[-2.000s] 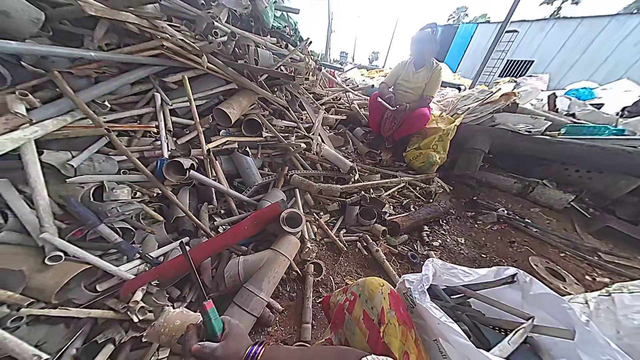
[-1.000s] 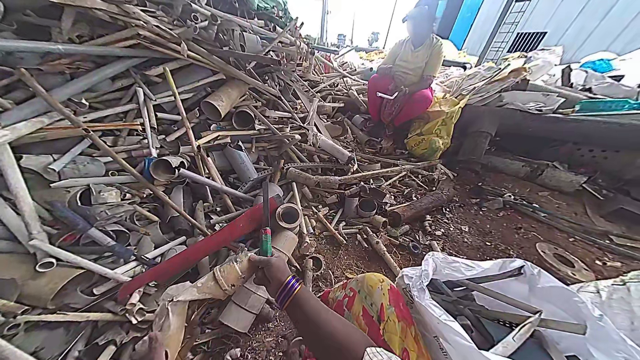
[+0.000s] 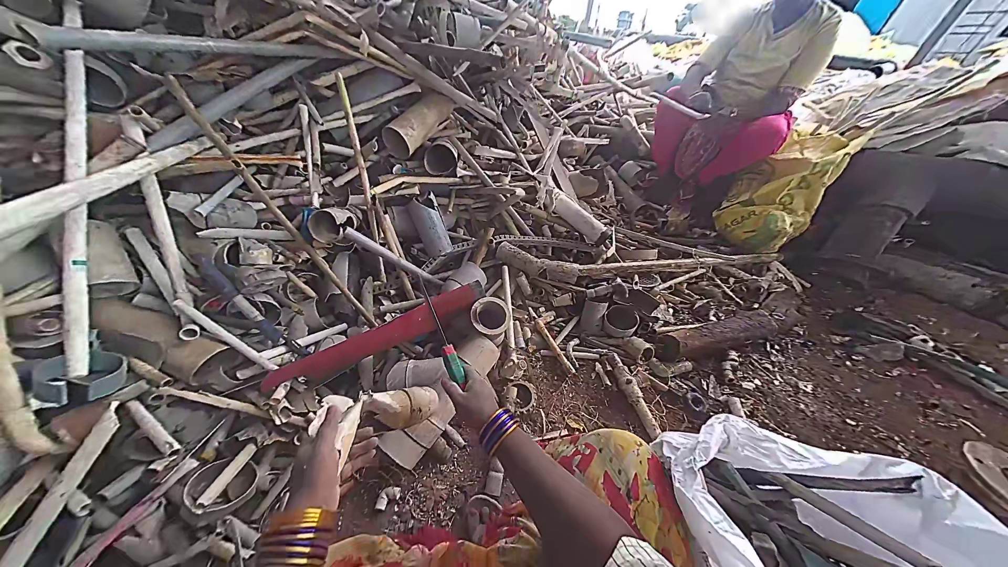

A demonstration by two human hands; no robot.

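My right hand (image 3: 475,400) is closed around the green and red handle of a thin-bladed tool (image 3: 453,364), its narrow dark blade pointing up and slightly left. Lower left, my left hand (image 3: 339,453) has a pale, broken plastic piece (image 3: 348,431) against its palm; whether the fingers grip it cannot be told. Between the hands lies a dirty tan pipe piece (image 3: 403,407). Behind the blade, a red pipe (image 3: 370,337) slants across the heap, with the round mouth of a pipe fitting (image 3: 490,316) at its right end.
A large heap of scrap pipes (image 3: 260,169) rises ahead and left. At right front, a white sack (image 3: 858,465) holds long strips. Another person (image 3: 728,94) sits at upper right, holding a pale stick, beside a yellow sack (image 3: 787,193). A log (image 3: 717,335) lies on the soil.
My left hand has come into fuller view at lower left, beside the pale piece. My right hand still holds the tool, whose blade now leans more to the left. The view has shifted.
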